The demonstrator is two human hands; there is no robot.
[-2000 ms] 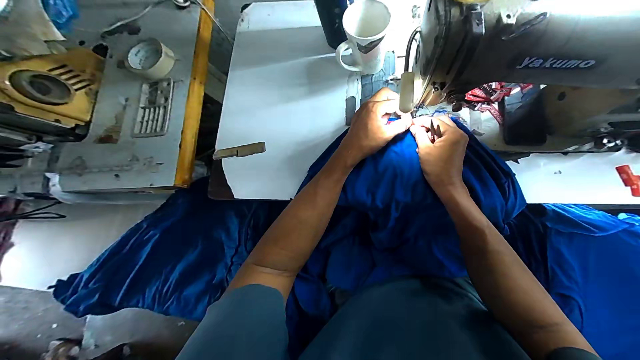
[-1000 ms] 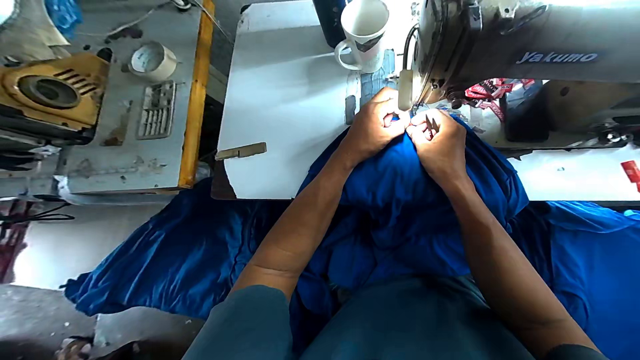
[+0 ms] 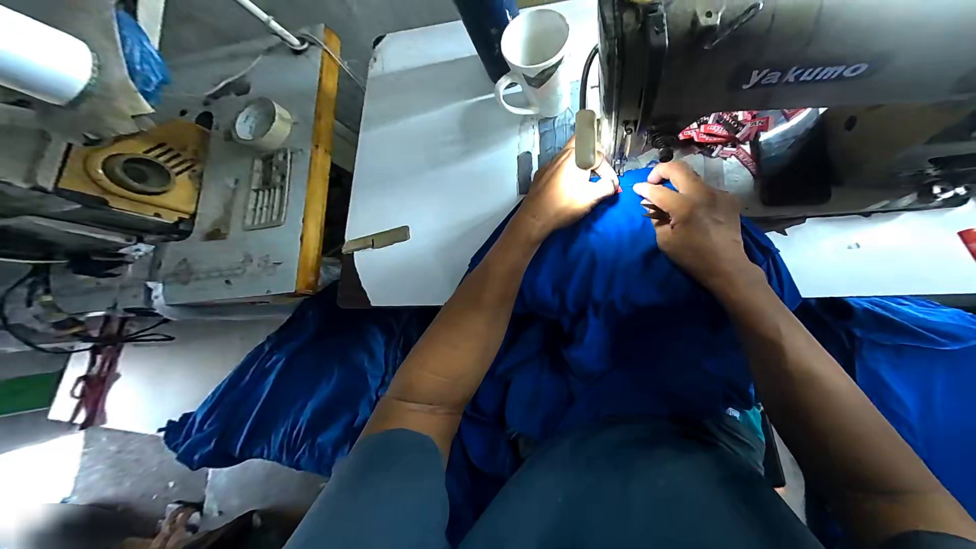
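Blue fabric (image 3: 602,267) drapes from the needle area of a Yakumo sewing machine (image 3: 762,69) over the table edge and my lap. My left hand (image 3: 568,187) pinches the fabric's edge just left of the needle, partly behind a small beige lamp (image 3: 585,139) that lights the spot. On the right of the needle, my right hand (image 3: 690,213) grips the same fabric between thumb and forefinger, its other fingers curled around a small dark metal item that I cannot make out. Whether the needle is in the cloth cannot be seen.
A white mug (image 3: 537,57) stands on the white tabletop (image 3: 427,152), left of the machine head. A wooden clothespin-like piece (image 3: 377,239) lies at the table's left edge. Red labels (image 3: 724,133) are heaped behind the needle. Another machine table (image 3: 229,259) holds a tape roll (image 3: 261,123).
The view has shifted somewhat, showing more of the left side. Both hands stay at the fabric by the needle; the right hand's fingers have moved slightly.
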